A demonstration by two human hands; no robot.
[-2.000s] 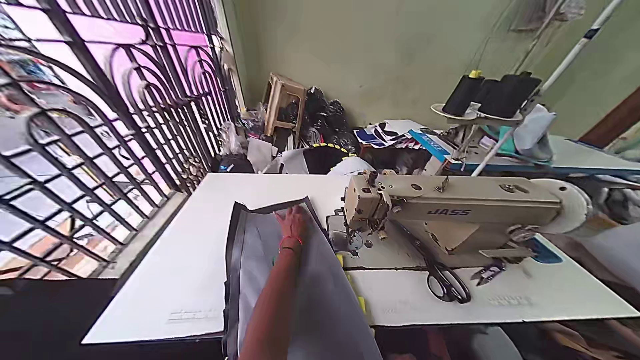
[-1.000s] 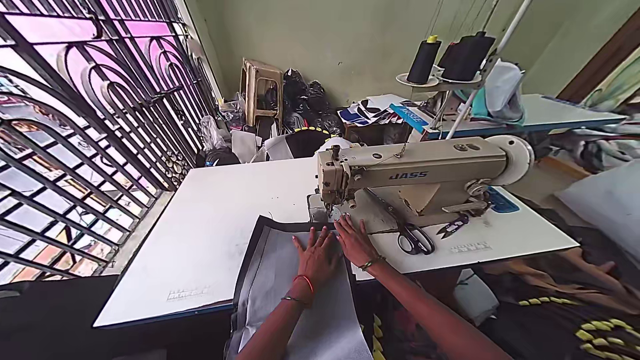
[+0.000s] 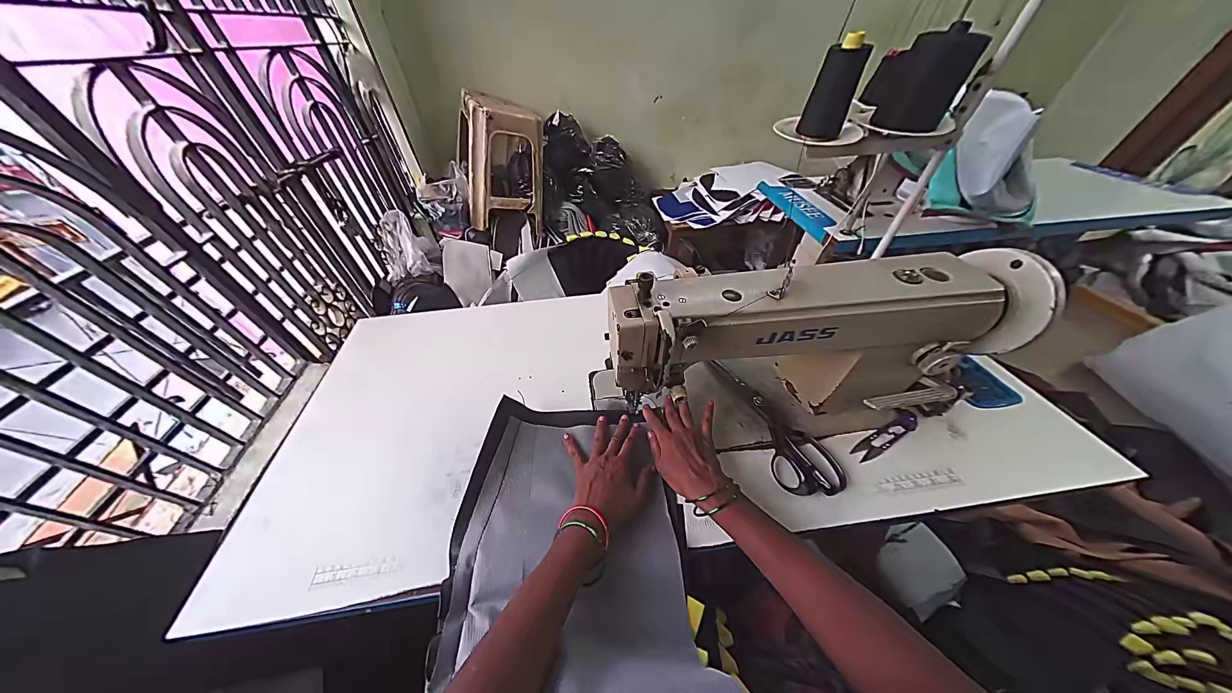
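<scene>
A grey fabric panel with black edging point(image 3: 520, 510) lies on the white sewing table, its far edge at the needle area of a beige JASS sewing machine point(image 3: 818, 327). Flat on the panel, with fingers spread, rests my left hand point(image 3: 608, 472). My right hand point(image 3: 685, 450) is at the panel's right far corner, fingers apart, just in front of the presser foot point(image 3: 635, 397). Neither hand grasps anything. To the right of my right hand lie black-handled scissors point(image 3: 807, 462), their blades pointing under the machine arm, and small thread snips point(image 3: 884, 438).
Black thread cones point(image 3: 835, 89) stand on a thread stand behind the machine. A barred metal window grille point(image 3: 192, 212) runs along the left. Beyond the table are a plastic stool point(image 3: 500, 159), black bags point(image 3: 602, 183) and piled cloth. Dark fabric with yellow trim point(image 3: 1049, 616) lies at lower right.
Two seconds ago only my left hand showed, on the panel away from the needle. My right hand has come into view, and the panel's far edge is now at the needle area.
</scene>
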